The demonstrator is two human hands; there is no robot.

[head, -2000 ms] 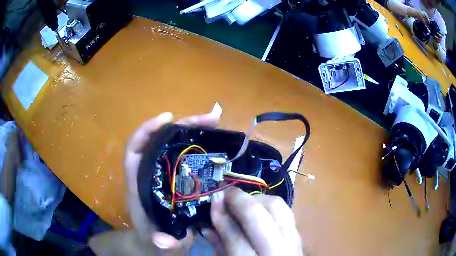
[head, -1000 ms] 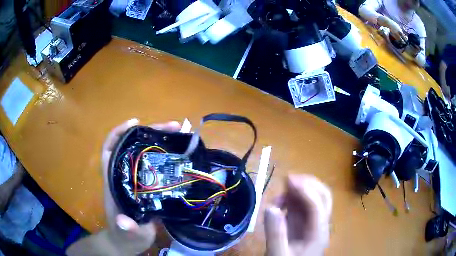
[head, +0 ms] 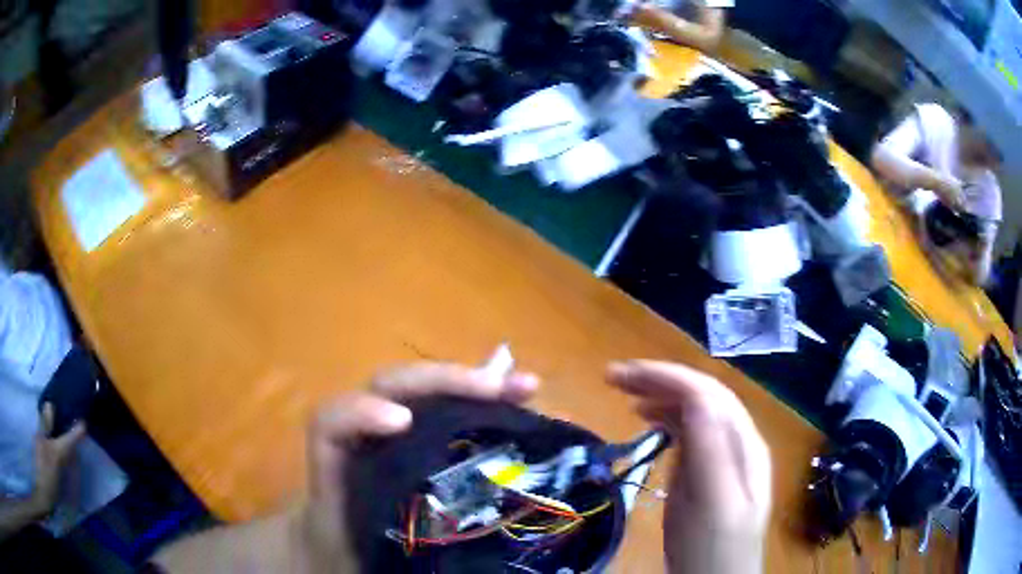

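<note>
My left hand grips the black camera head shell from its left and far side, low in view. Inside are a blurred circuit board, a yellow tab and red, yellow and white wires. The black round base housing adjoins the shell on the right, cut off by the bottom edge. My right hand is just right of the housing, fingers extended and curved to the left. The dark flat cable reaches the hand's near side; whether they touch is unclear.
A black-sided box and a white sheet are at far left. White bracket parts and a square wall-mount base lie beyond. Part-built cameras are at right. One person sits at left, others at the far side.
My right hand has gone from the wires out to the right, then up beside the housing. The cable loop no longer stands high above it. The shell is tilted and sits lower in view.
</note>
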